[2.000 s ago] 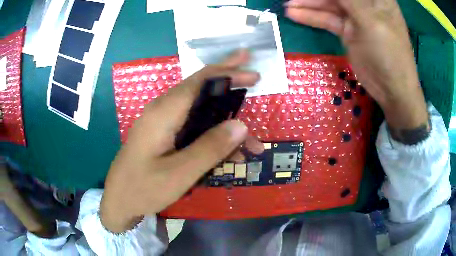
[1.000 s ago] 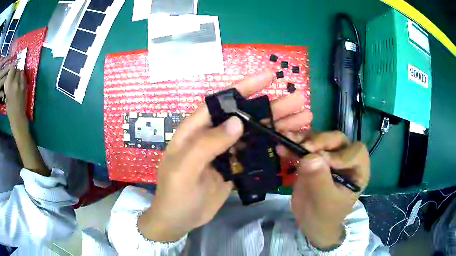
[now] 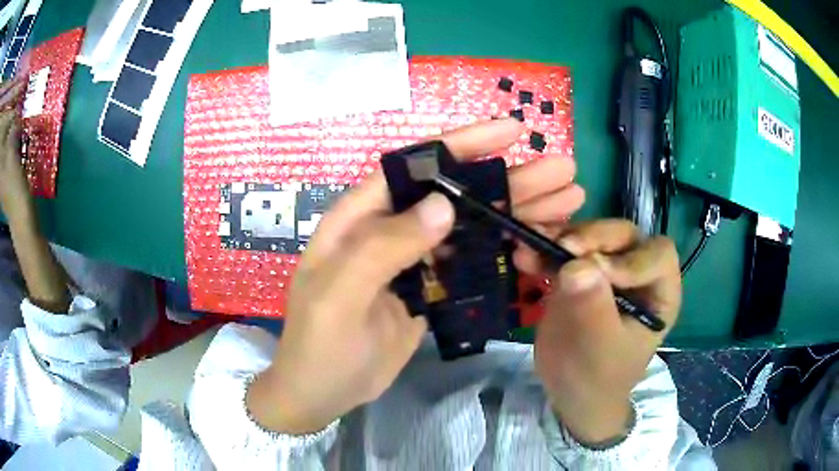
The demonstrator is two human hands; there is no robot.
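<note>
My left hand holds a black phone housing above the red wrap's front edge, thumb on its left side and fingers behind it. A small grey sticker lies at the housing's upper left end. My right hand grips black tweezers like a pen. Their tip meets the housing beside the grey sticker, close to my left thumb. A circuit board with silver shields lies flat on the red bubble wrap; my left hand hides its right part.
Small black pads lie on the wrap's right side. A white liner sheet overlaps its back edge. A black sticker strip is at left. An electric screwdriver, a green box and a black slab are right. A neighbour's arm shows left.
My right hand came from the far right to the housing, with tweezers now in it. My left hand brought the housing nearer and turned it. In the last second, both hands have barely moved.
</note>
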